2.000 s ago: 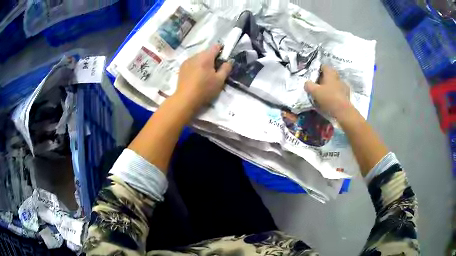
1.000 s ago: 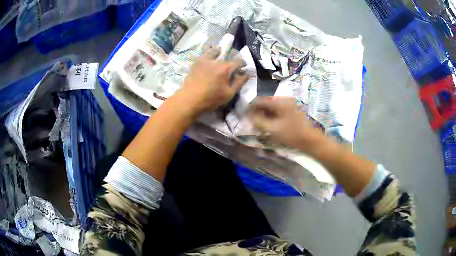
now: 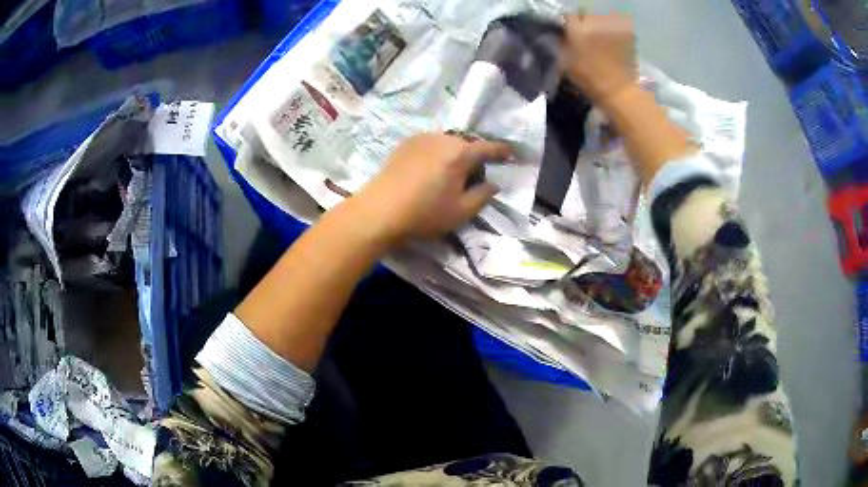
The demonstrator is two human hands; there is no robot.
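A stack of newspaper sheets lies on a blue crate in front of me. On it lies a black part, partly covered by folded, creased newspaper. My right hand is at the far end of the part, on a dark, blurred flap of the paper; its fingertips are blurred, and the flap appears to be in its grip. My left hand rests over the paper left of the part, with the fingers apart and the index finger pointing right.
At the left stands a blue crate with a white label, paper lining and dark parts inside. Crumpled newspaper lies at its near end. Blue crates and a red plastic object stand at the right on grey floor.
My right hand has moved from the near side of the bundle to its far end. My left hand has moved slightly nearer to me. More of the black part shows now than before.
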